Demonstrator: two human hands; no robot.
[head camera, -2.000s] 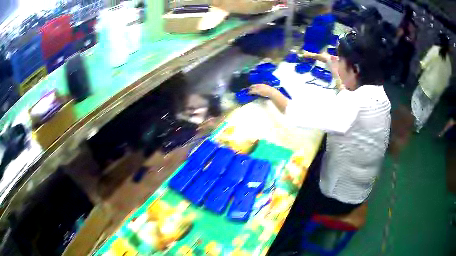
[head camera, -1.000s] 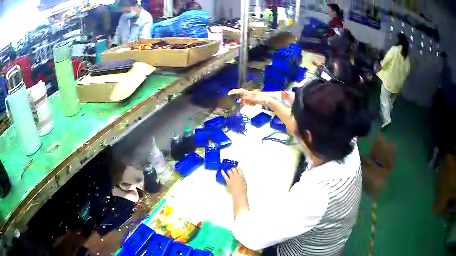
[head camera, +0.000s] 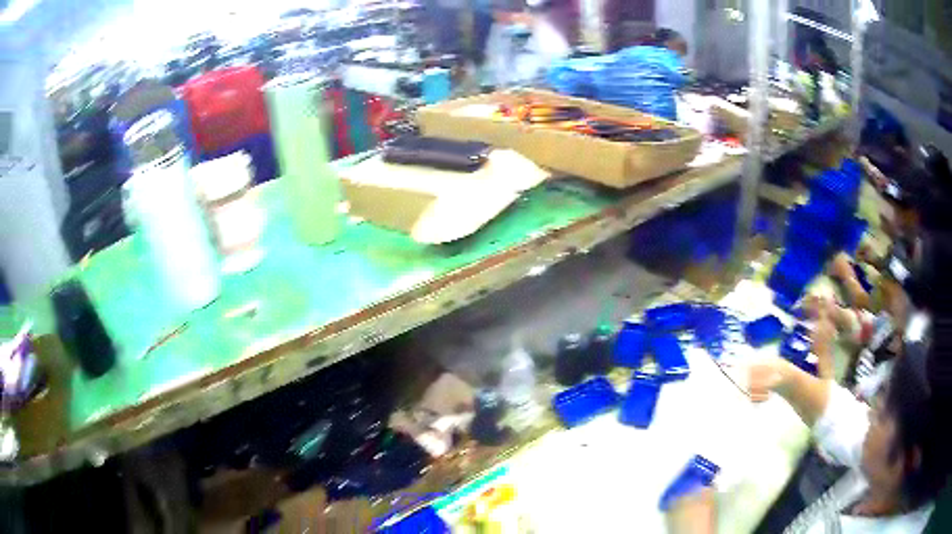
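Observation:
No hand that I can make out as mine is in view. Blue housings lie at the bottom edge, cut off by it, beside the printed mat. On the white surface lie several more blue housings. A blurred hand at the bottom holds or touches one blue housing; it appears to be the seated coworker's. That coworker's other hand reaches over the white surface.
The green-topped shelf runs across, holding bottles, an open brown carton and a dark case on cardboard. Small bottles and dark clutter stand beneath. The coworker sits at lower right; stacked blue housings stand beyond.
The view has swung left and up. The shelf fills more of the picture, and the coworker has moved to the right edge. The near hand now has a blue housing at the bottom.

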